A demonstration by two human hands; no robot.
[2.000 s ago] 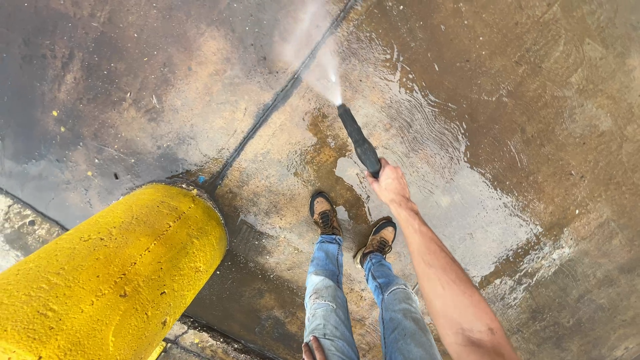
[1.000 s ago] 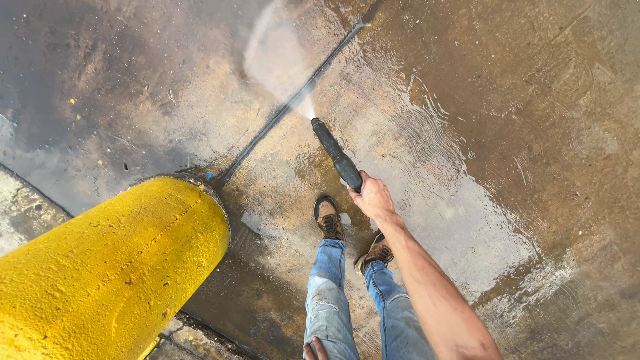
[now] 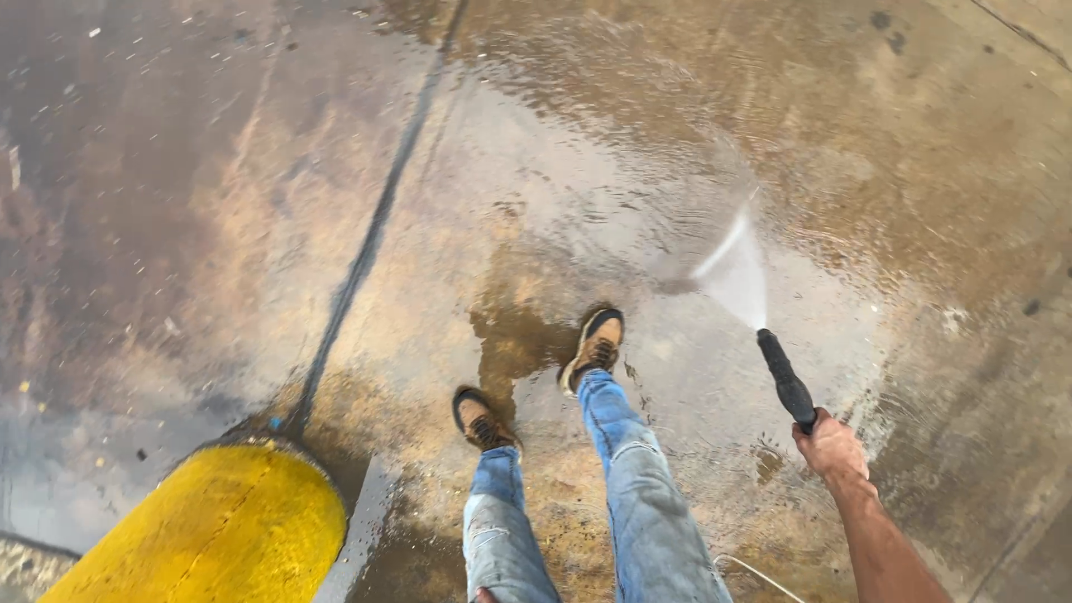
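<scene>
My right hand (image 3: 833,448), at the lower right, is closed around the rear end of a black pressure washer wand (image 3: 785,378). The wand points up and slightly left, and a white fan of water spray (image 3: 737,276) leaves its tip and strikes the wet concrete floor (image 3: 586,218). Of my left hand only a sliver of a finger (image 3: 484,595) shows at the bottom edge, by the left leg of my jeans; the rest is out of view.
A yellow bollard (image 3: 243,519) stands at the lower left, beside a dark floor joint (image 3: 368,234). My brown boots (image 3: 596,343) are on wet concrete. A thin white hose or cord (image 3: 758,576) lies right of my legs. Brownish water covers the upper right floor.
My right hand has swung the wand to the right, and the spray now lands right of my boots, away from the floor joint. My feet have moved farther apart. The view has shifted.
</scene>
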